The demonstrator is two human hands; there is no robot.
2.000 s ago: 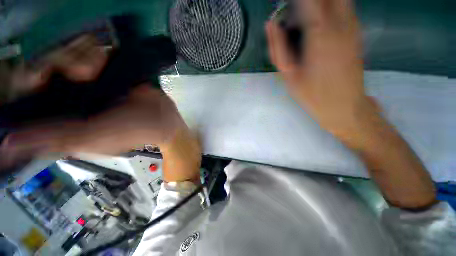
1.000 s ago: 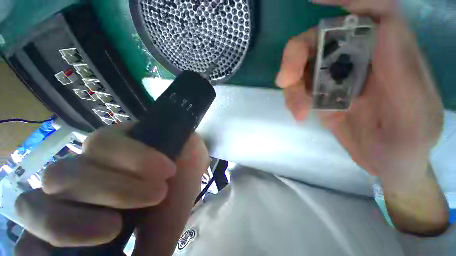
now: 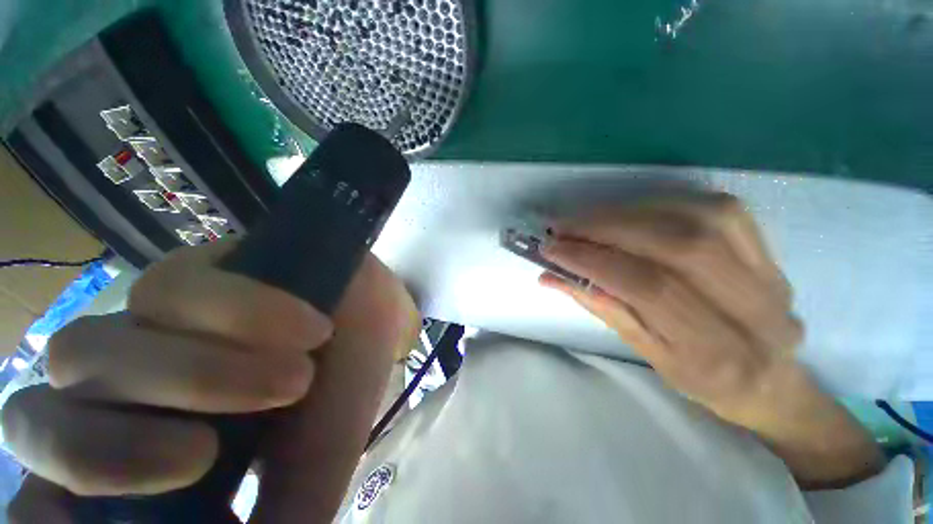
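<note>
My left hand (image 3: 205, 358) is closed around the thick black handle of the electric screwdriver (image 3: 332, 210), at the lower left. The handle's upper end points up and right; no bit can be made out. My right hand (image 3: 696, 297), slightly blurred, holds a small silver-grey metal housing (image 3: 527, 244) between thumb and fingers, low over the white strip (image 3: 839, 266). The housing is seen nearly edge-on, and the fingers hide most of it. Whether it touches the strip I cannot tell. The screwdriver and housing are apart.
A perforated round dish (image 3: 358, 61) with many small holes lies on the green surface (image 3: 593, 92) at the top. A black tray (image 3: 77, 107) holding several small metal pieces is at the upper left. A dark cable (image 3: 409, 389) runs beside my torso. Small shiny bits lie at the top right.
My right hand has moved down and left and turned the housing from face-up to nearly edge-on. My left hand came in with the screwdriver and has since shifted slightly left.
</note>
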